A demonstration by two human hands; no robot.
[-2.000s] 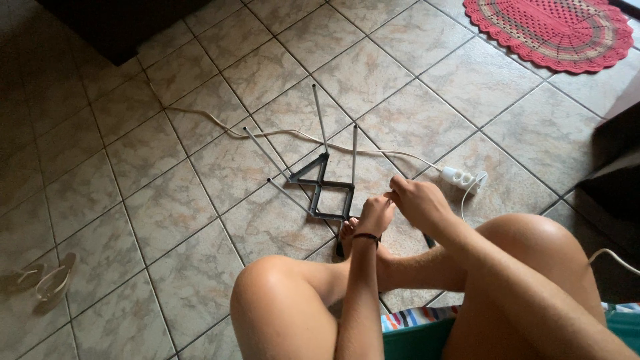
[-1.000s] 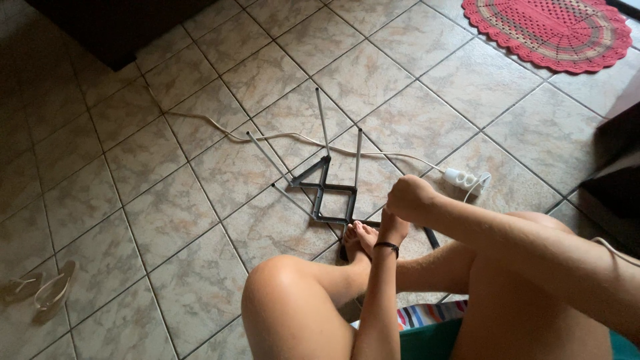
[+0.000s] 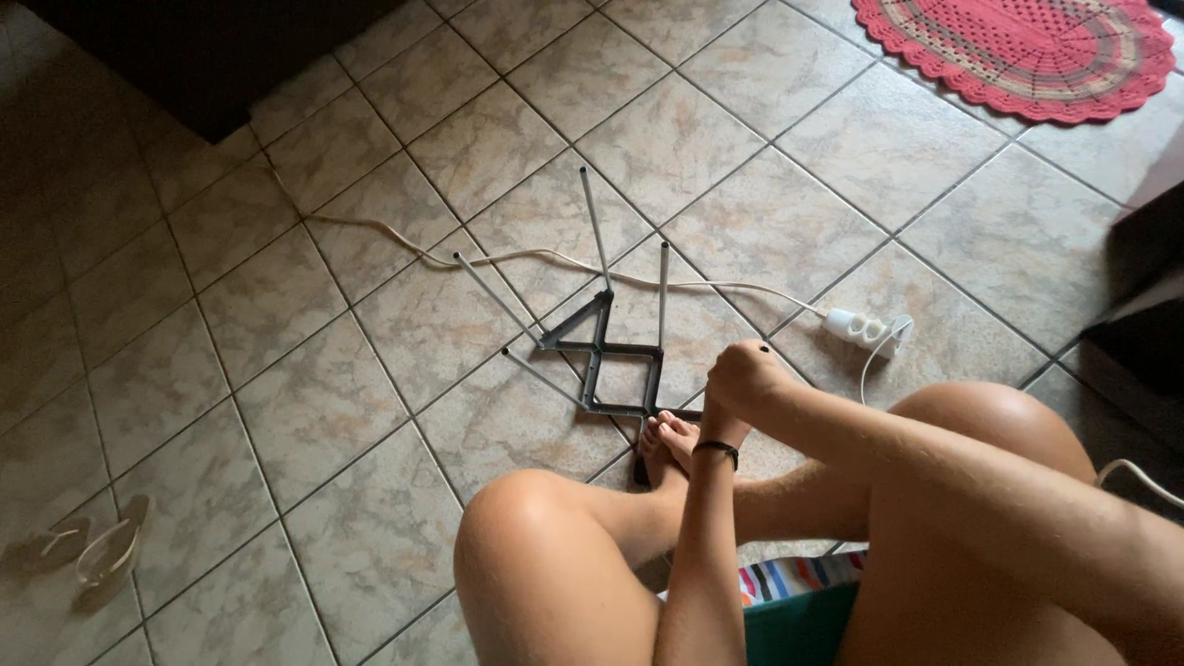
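Note:
A black lattice frame (image 3: 626, 350) of crossed bars lies on the tiled floor in front of my feet. Several thin grey metal rods (image 3: 664, 296) stick out from its joints. Above the frame's near right end are both hands, close together. My left hand (image 3: 726, 421), with a dark band at the wrist, is mostly covered by my right. My right hand (image 3: 751, 375) is closed over it, and a small dark round end shows at its top. What lies between the fingers is hidden.
A white power strip (image 3: 865, 330) lies right of my hands; its cable (image 3: 546, 252) runs left behind the frame. Flip-flops (image 3: 116, 553) lie at lower left, a red crocheted rug (image 3: 1027, 55) at upper right. Dark furniture (image 3: 213, 55) stands at upper left, more at the right edge.
My right forearm has swung higher across the view than two seconds ago, and the right hand now covers more of the left. The lattice frame keeps its place on the floor.

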